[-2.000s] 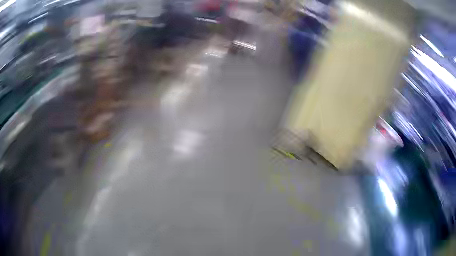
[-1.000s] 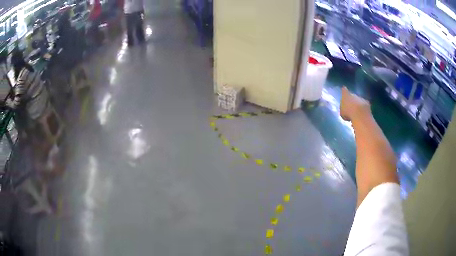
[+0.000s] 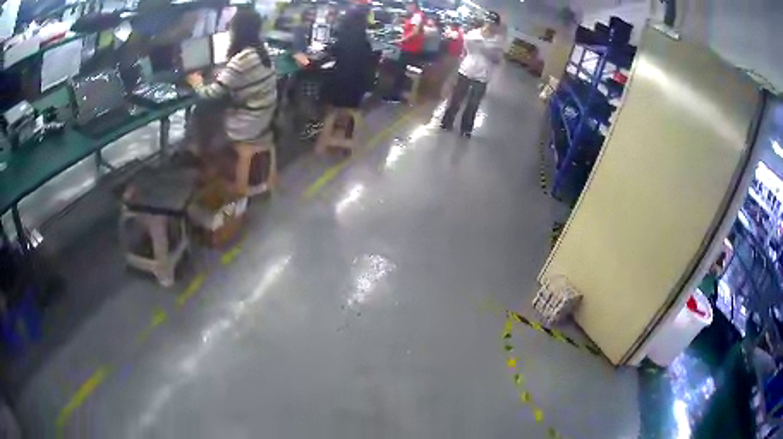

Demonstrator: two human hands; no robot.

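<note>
No hand of mine is in the picture. A cream-yellow door (image 3: 665, 180) stands open at the right, tilted in the view. A small pale block-like object (image 3: 556, 300) sits on the floor against its lower edge. A white bucket (image 3: 682, 330) with something red at its top stands just past the door on the green floor.
A long green-topped bench (image 3: 94, 144) runs along the left, with people seated on stools (image 3: 156, 244). A cardboard box (image 3: 219, 225) is on the floor there. A person (image 3: 470, 73) stands in the aisle. A blue-framed rack (image 3: 579, 116) is behind the door. Yellow tape marks the grey floor.
The view has turned left, so the door now lies farther right and the left bench shows clearly. The arm in a white sleeve, seen earlier at the right, is out of view.
</note>
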